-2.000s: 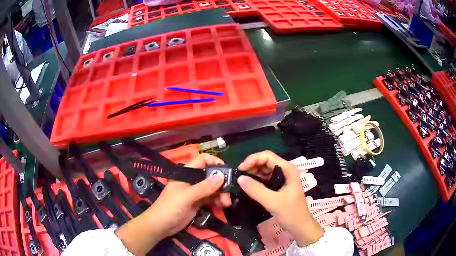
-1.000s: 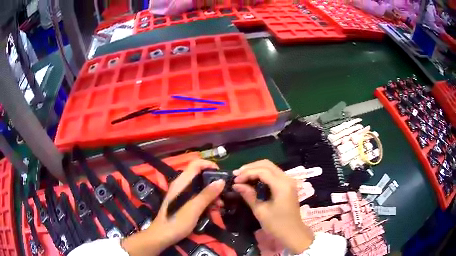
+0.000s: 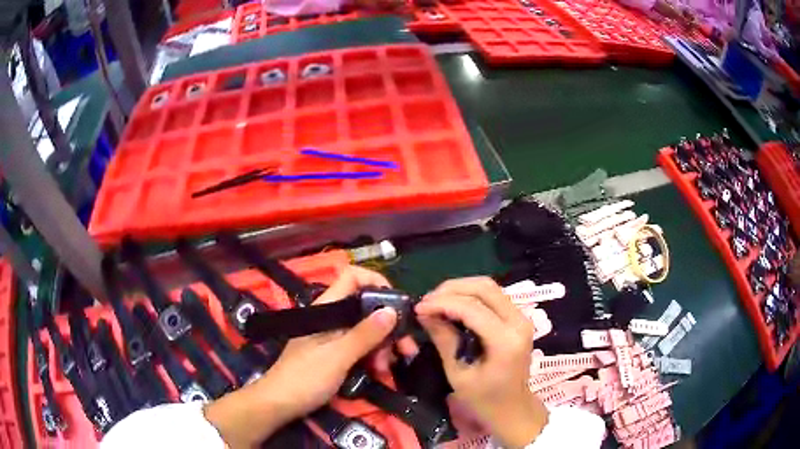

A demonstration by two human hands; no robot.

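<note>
My left hand grips a dark square smartwatch body, its thumb over the sensor side. A black watch strap extends left from the body. My right hand pinches at the body's right end and holds a dark strap piece, partly hidden in the fingers. Whether that strap is seated in the body cannot be told. Strapped smartwatches lie in overlapping rows over the near red tray, left of and below my hands.
A raised red pocket tray holds several watch bodies, dark tweezers and blue sticks. Right of my hands lie black straps, pink straps, white straps and a yellow ring. A full tray stands far right.
The black strap on the left of the body now points left and shows clearly; one second ago it was mostly hidden. Both hands remain together at the body.
</note>
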